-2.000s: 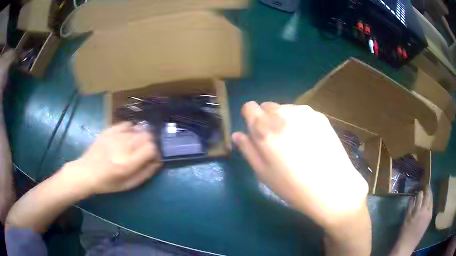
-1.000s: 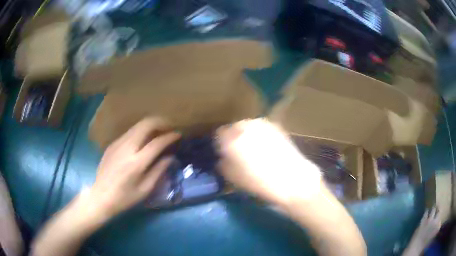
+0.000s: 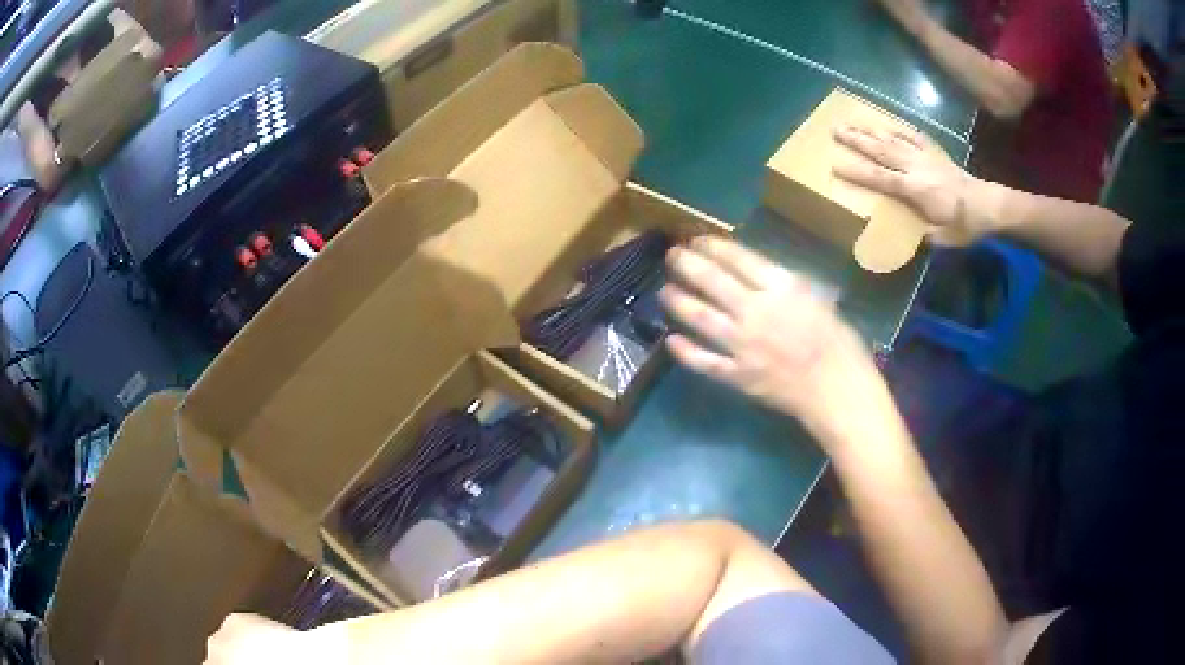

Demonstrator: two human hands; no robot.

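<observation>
Three open brown cartons stand in a row. The middle carton [image 3: 559,448] holds a black coiled cable [image 3: 403,481], a dark adapter [image 3: 517,494] and a flat greyish-pink item [image 3: 433,552]. The farther carton [image 3: 626,205] holds another black cable bundle [image 3: 604,292] and a bagged item. The nearest carton [image 3: 195,572] is partly hidden by my left arm and cut off below. My left hand [image 3: 254,639] is at its front, cut by the bottom edge; its fingers are hidden. My right hand [image 3: 747,318] is slightly blurred, fingers apart, at the farther carton's right side.
Another person's hand [image 3: 903,175] rests on a closed carton [image 3: 825,156] at upper right. A black unit with red terminals [image 3: 247,156] stands at upper left, with cables beside it. A person in red is beyond the bench. A blue stool [image 3: 981,299] stands beside the bench.
The view has swung right. My hands have come away from the carton contents they were over; my right hand is now at a farther carton and my left is low at the picture's edge.
</observation>
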